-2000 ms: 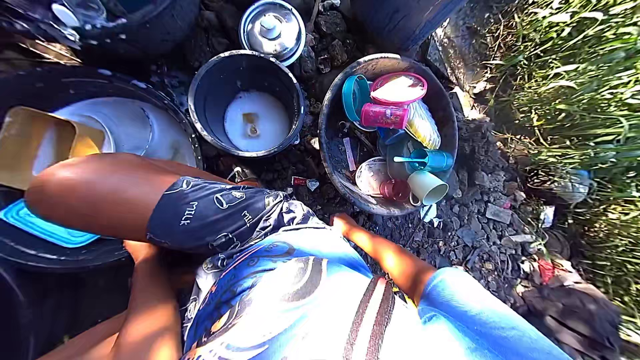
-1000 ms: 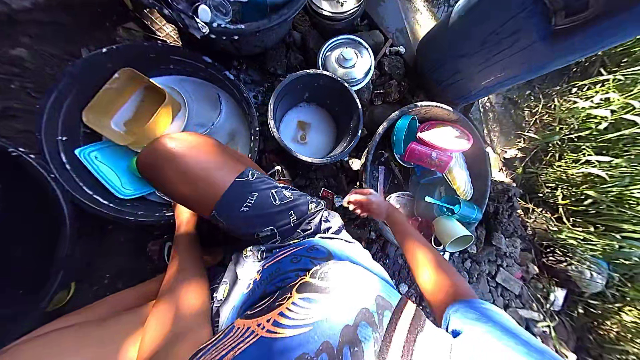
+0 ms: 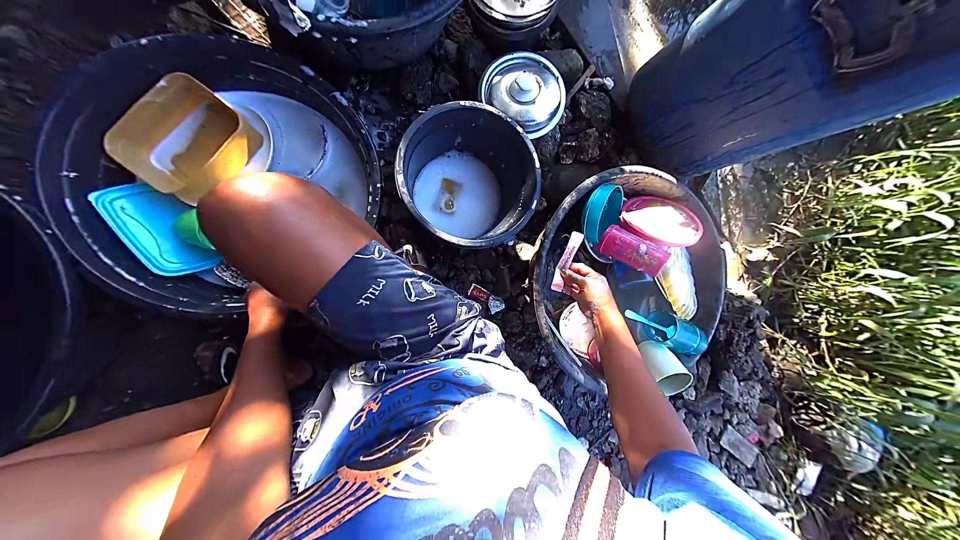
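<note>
Over the left side of the right-hand black basin point(image 3: 550, 300), my right hand point(image 3: 589, 288) has its fingers closed on the lower end of a pink and white packet point(image 3: 567, 261). That basin holds a pink cup point(image 3: 634, 250), a pink oval container point(image 3: 662, 221), teal cups point(image 3: 684, 335) and a pale green cup point(image 3: 665, 368). My left hand point(image 3: 266, 306) is low beside my raised knee, at the rim of the large left basin point(image 3: 56, 161); its fingers are mostly hidden. In that basin lie a yellow plastic container point(image 3: 176, 139) and a turquoise lid point(image 3: 150, 232) in soapy water.
A black bucket point(image 3: 405, 180) of sudsy water with a sponge point(image 3: 449, 196) stands mid-view, and a lidded metal pot point(image 3: 523, 94) is behind it. A blue drum point(image 3: 750, 82) lies across the upper right. Rubble and grass border the right basin.
My right hand has moved from beside the right basin to over its inside and now holds the packet. My left hand stays low by the knee. The view has shifted.
</note>
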